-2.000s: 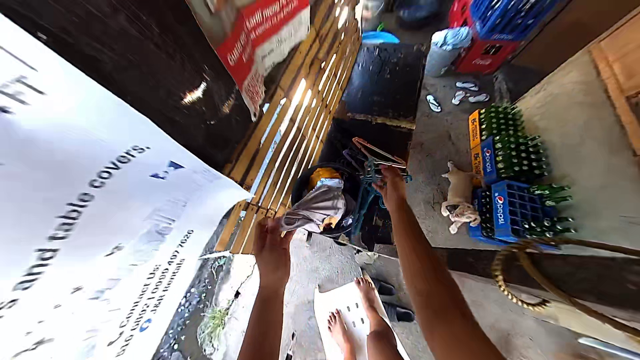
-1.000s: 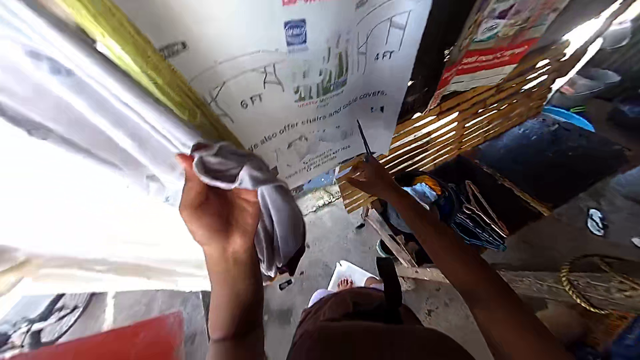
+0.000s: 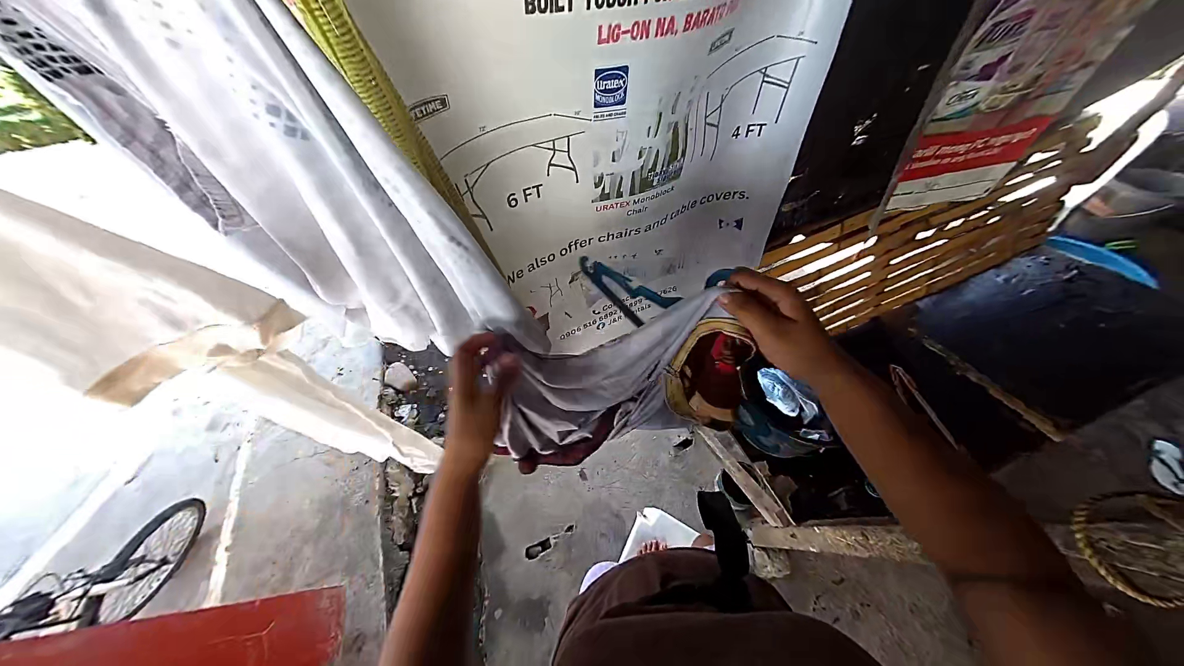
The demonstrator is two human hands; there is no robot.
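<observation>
A grey garment (image 3: 592, 379) with a dark red part along its lower side is stretched between my hands. My left hand (image 3: 481, 388), slightly blurred, grips its left end. The fingers of my right hand (image 3: 763, 310) pinch its upper right edge, above a round opening with a yellowish rim and dark red inside. A blue hanger (image 3: 624, 287) stands out beside my right hand, in front of the printed banner; how it is held is partly hidden. White cloths (image 3: 370, 185) hang at the upper left. Below my right hand, a basin (image 3: 782, 439) holds light blue cloth (image 3: 786, 393).
A printed tarpaulin banner (image 3: 647, 139) hangs ahead, beside a bamboo slat bench (image 3: 860, 268). A wooden beam (image 3: 842, 541) lies low at the right, near a coiled rope (image 3: 1082, 546). A bicycle (image 3: 139, 564) and a red panel (image 3: 203, 634) are at the lower left.
The grey garment, bunched in my left hand one second ago, is now spread between both hands. My right hand has come to its upper edge. The view has swung left since the oldest frame.
</observation>
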